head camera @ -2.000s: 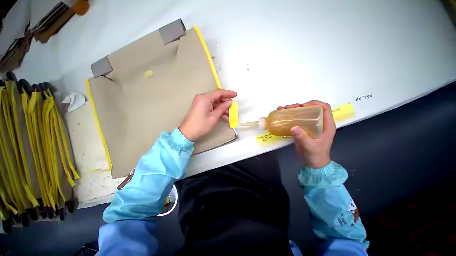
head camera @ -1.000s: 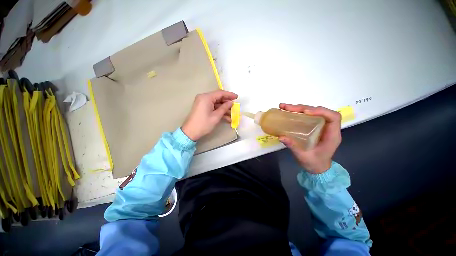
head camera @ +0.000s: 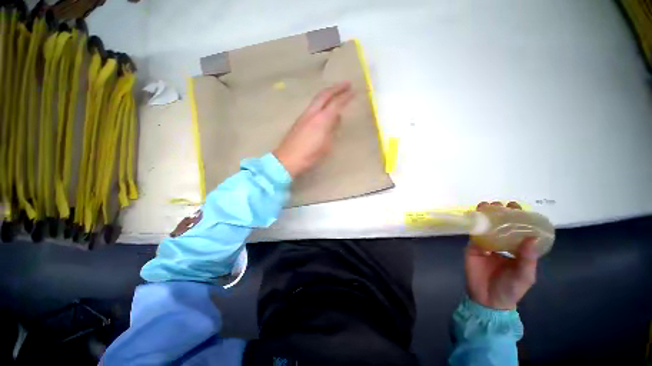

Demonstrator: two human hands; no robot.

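The beige-grey panel (head camera: 243,136) lies flat on the table, with yellow edge strips down both sides and two darker grey tabs at its far edge. My left hand (head camera: 318,132) is over the panel, slightly blurred, fingers extended, holding nothing. The yellow strip end (head camera: 391,154) sticks out loose at the panel's near right corner. My right hand (head camera: 500,268) holds the clear glue bottle (head camera: 520,232) with amber liquid at the table's near edge. Its nozzle points left over the yellow table tape.
A bundle of hanging yellow strips with dark ends (head camera: 68,129) stands at the left. A crumpled white scrap (head camera: 162,93) lies between it and the panel. Yellow table tape (head camera: 429,216) runs along the near edge. A white tub (head camera: 239,270) is partly hidden below my left sleeve.
My left hand has let go of the strip end and moved up over the panel. My right hand has drawn the bottle away, right and towards me. The view has shifted.
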